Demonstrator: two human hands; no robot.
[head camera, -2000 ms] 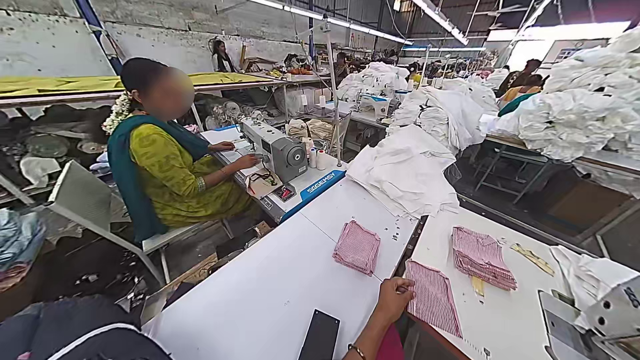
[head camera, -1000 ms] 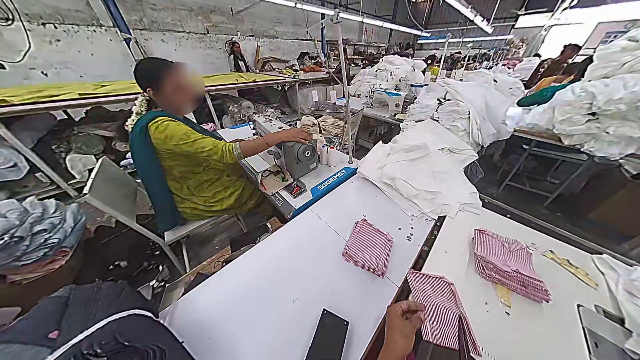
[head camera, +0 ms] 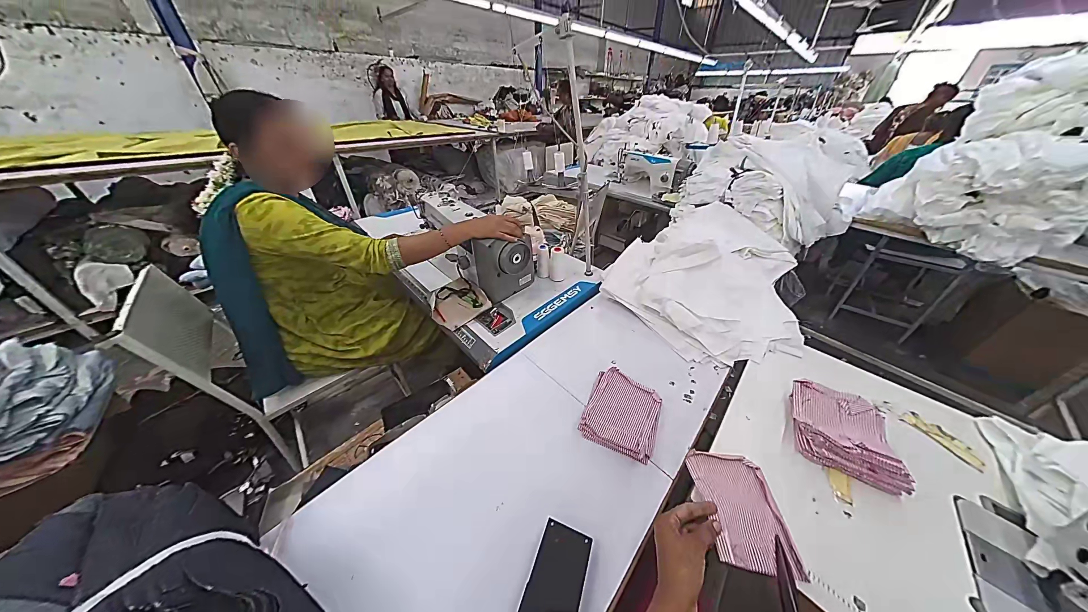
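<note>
My left hand, low in the head view, pinches the left edge of a pink-and-white striped fabric piece, which lies over the near edge of the right-hand table. Dark, narrow blades, seemingly of scissors or snips, reach up from the bottom edge against the fabric's lower right part; what holds them is out of frame. My right hand is not in view. One small stack of the same striped fabric lies on the white table to the left, and a thicker striped stack lies further right.
A black flat object lies on the white table. White cloth is heaped at its far end. A co-worker sits beyond at a sewing machine. Part of another machine stands at right, near yellow strips.
The dark blades have come into view at the striped piece. My left hand still holds its left edge. The co-worker's arm has reached out over the sewing machine since the earliest frame.
</note>
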